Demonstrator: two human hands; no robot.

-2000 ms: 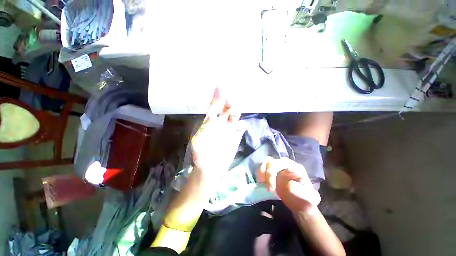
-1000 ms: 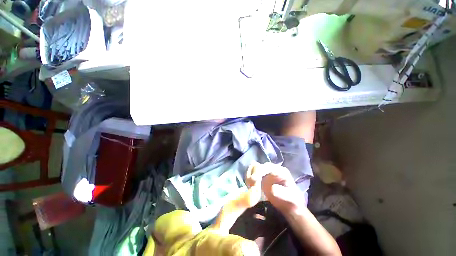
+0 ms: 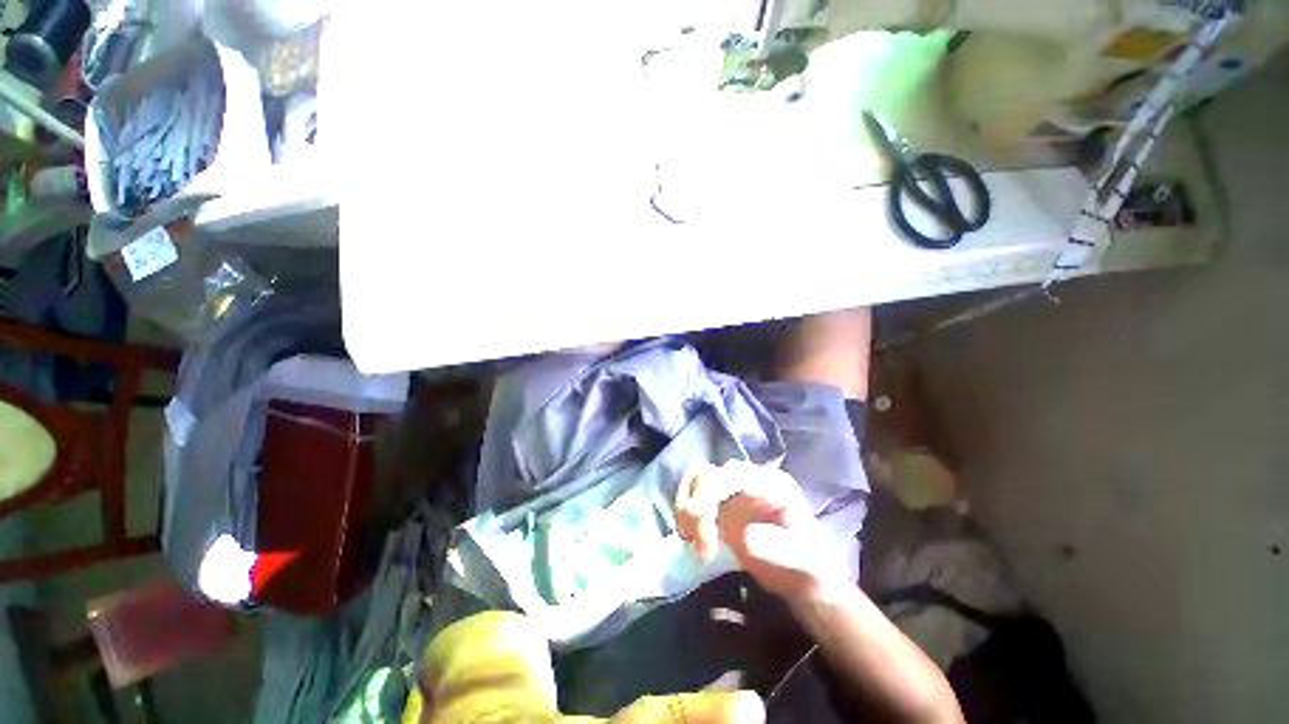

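A grey-blue to lavender garment (image 3: 657, 403) lies bunched across my lap below the table edge, with paler, light green cloth (image 3: 601, 545) at its near side. My right hand (image 3: 749, 530) is over the garment with its fingers curled and overexposed by the light. I cannot tell whether it holds anything. My left hand is not visible; only yellow sleeve cloth shows at the bottom edge. A thin dark line, perhaps a thread, shows near the right forearm.
Black-handled scissors (image 3: 933, 198) lie on the white table (image 3: 495, 241), below the machine head. A marked tape (image 3: 1138, 142) hangs at the right. Left are a white box of grey-blue strips (image 3: 163, 135), dark cloth over a red-brown stool (image 3: 311, 495), and a wooden chair (image 3: 127, 439).
My left hand has moved from above the lap, down beside my right hand, then out of sight. My right hand stays curled over the garment. The view has shifted slightly.
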